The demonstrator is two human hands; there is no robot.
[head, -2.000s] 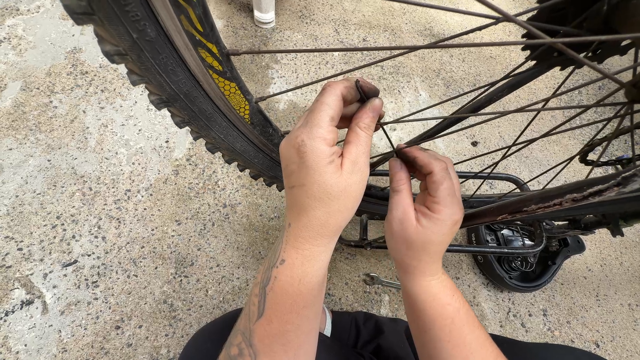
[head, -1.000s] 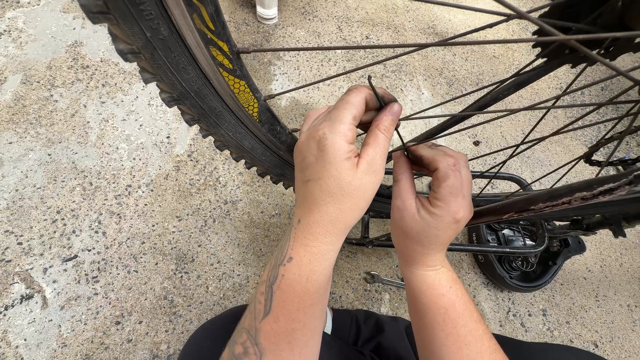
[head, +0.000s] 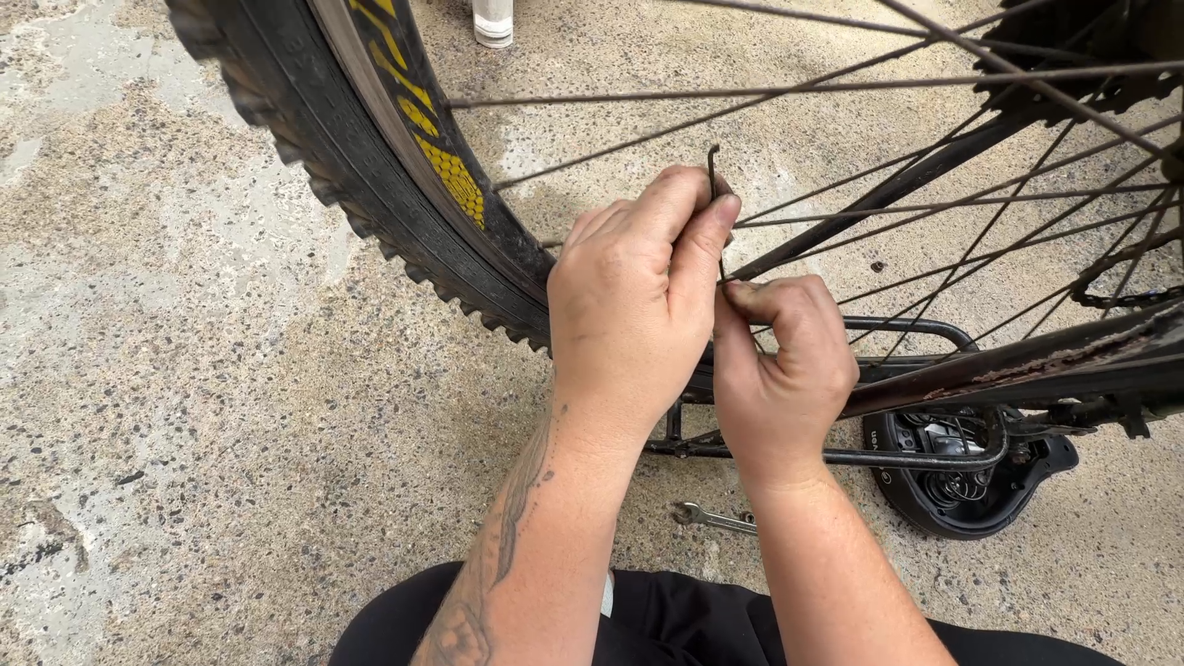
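Observation:
Between thumb and index finger, my left hand (head: pixel 643 296) pinches a thin dark bent piece (head: pixel 713 166), wire-like or a spoke end; I cannot tell which. Its hooked tip sticks up above the fingers. Lower down, my right hand (head: pixel 786 370) pinches the same thin piece between thumb and finger. Both hands are in front of the spokes of a bicycle wheel, beside the rim (head: pixel 462 199) with yellow markings and the knobby black tyre (head: pixel 370 185). My fingers hide part of the thin piece.
Behind the spokes runs a black frame tube (head: pixel 860 208), with a sprocket cassette (head: pixel 1064 79) at upper right. A black metal rack (head: pixel 860 458) and an upturned saddle (head: pixel 962 490) are at lower right. A wrench (head: pixel 717 518) lies on the concrete; a white container (head: pixel 493 23) stands beyond.
The hooked end, near the left fingertips two seconds ago, now sticks out farther above them. Both hands have kept their hold on the thin piece.

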